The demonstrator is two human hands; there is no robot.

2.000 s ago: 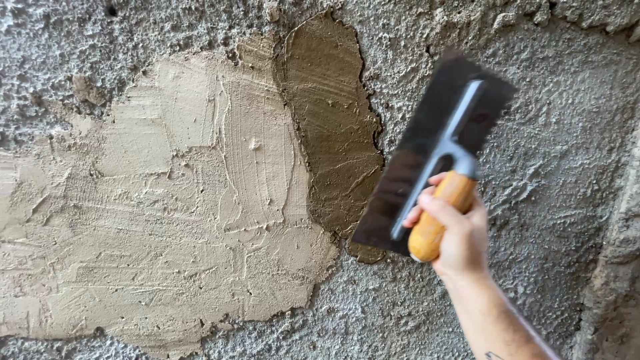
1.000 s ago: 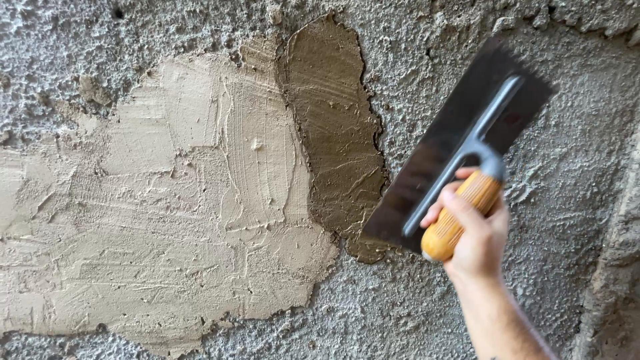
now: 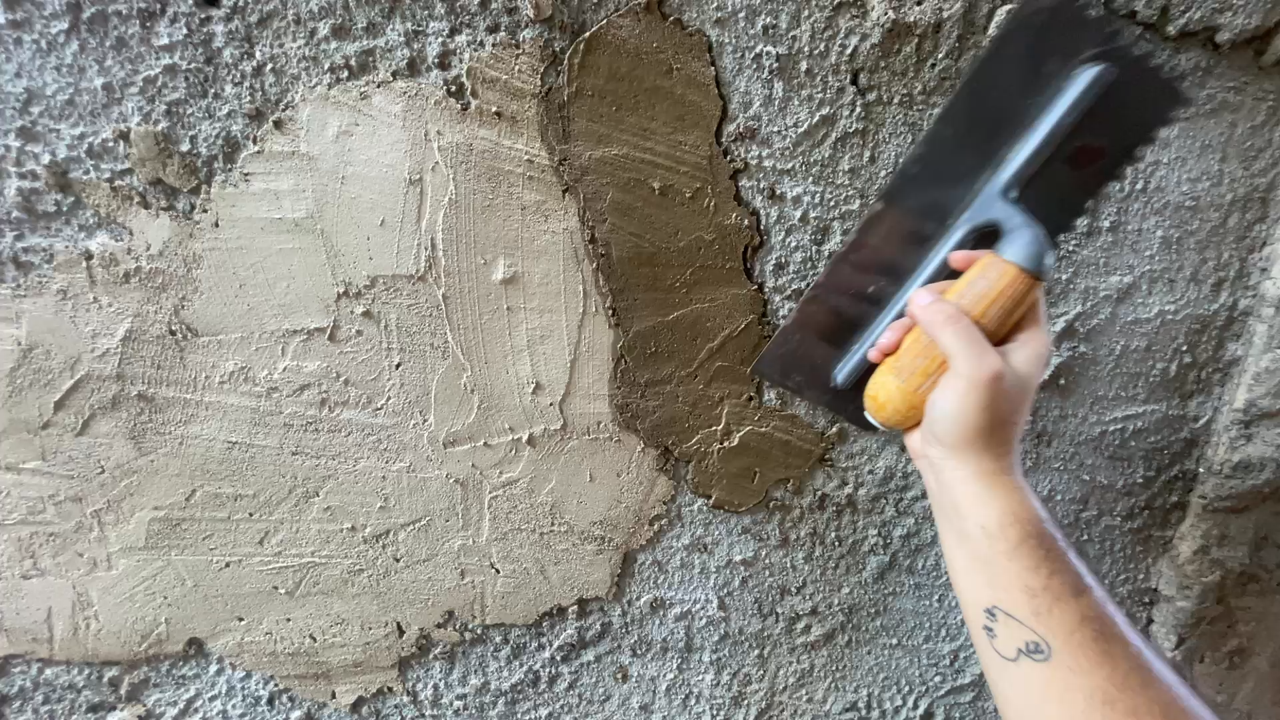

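Observation:
My right hand is closed around the wooden handle of a notched plastering trowel. The trowel is tilted, its upper end leaning right, with the toothed edge at the upper right. Its lower left corner lies by the right edge of a strip of dark, wet plaster; whether the blade touches the wall cannot be told. Left of that strip, along its edge, spreads a wide patch of lighter plaster with ridges and trowel marks. My left hand is not in view.
Rough grey wall surrounds the plaster patches. A rough raised ledge runs up the right side, and a broken edge crosses the top right corner. A small lump sticks to the wall at the upper left.
My right hand has moved right and slightly up with the trowel, away from the dark strip. More of the strip's lower right end shows now than two seconds ago.

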